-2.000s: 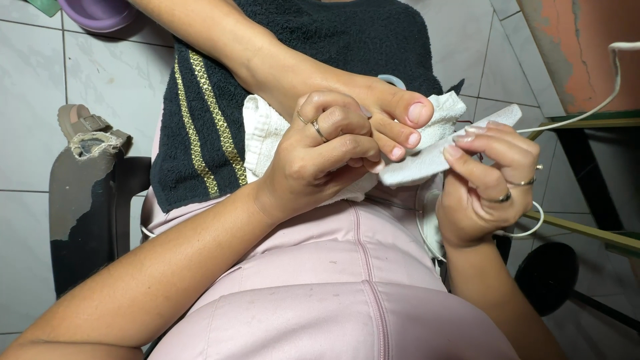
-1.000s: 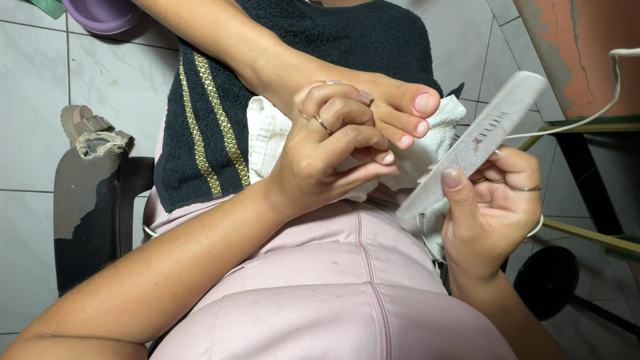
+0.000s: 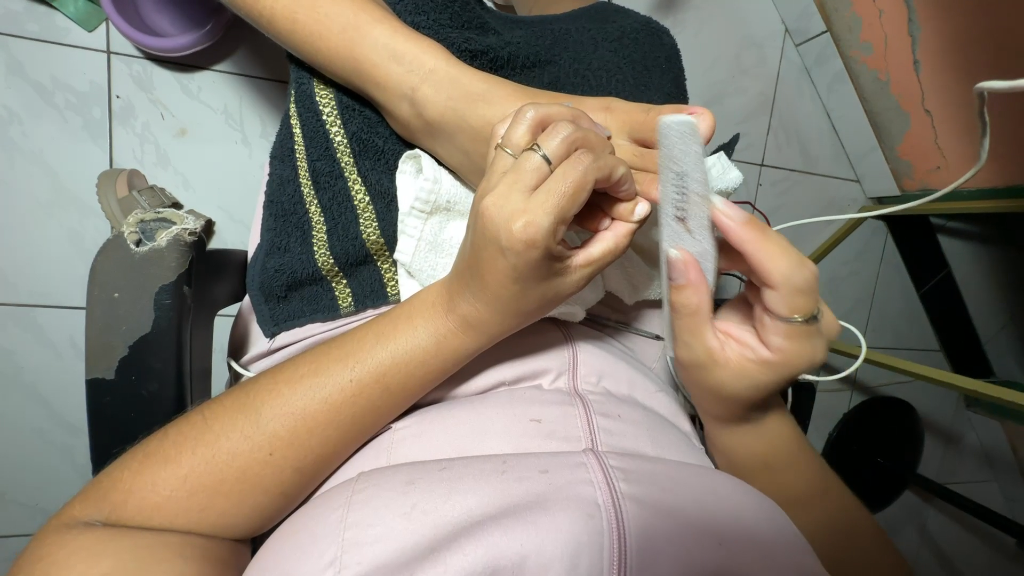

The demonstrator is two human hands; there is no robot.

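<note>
Another person's bare foot lies across my lap on a black towel with gold bands and a white cloth. My left hand, with two rings, grips the small toes of that foot between thumb and fingers. In my right hand is a grey nail file, held nearly upright between thumb and fingers. Its upper end overlaps the big toe in view, and whether it touches a nail I cannot tell. A thin metal tool lies on my lap below the cloth.
A worn black chair armrest is at the left, with a sandal beyond it. A purple basin stands at the upper left. At the right are a white cable, a yellowish metal bar and a round black object.
The nail file has turned from a slant to nearly upright. My left hand, more raised from the small toes one second ago, has closed around them.
</note>
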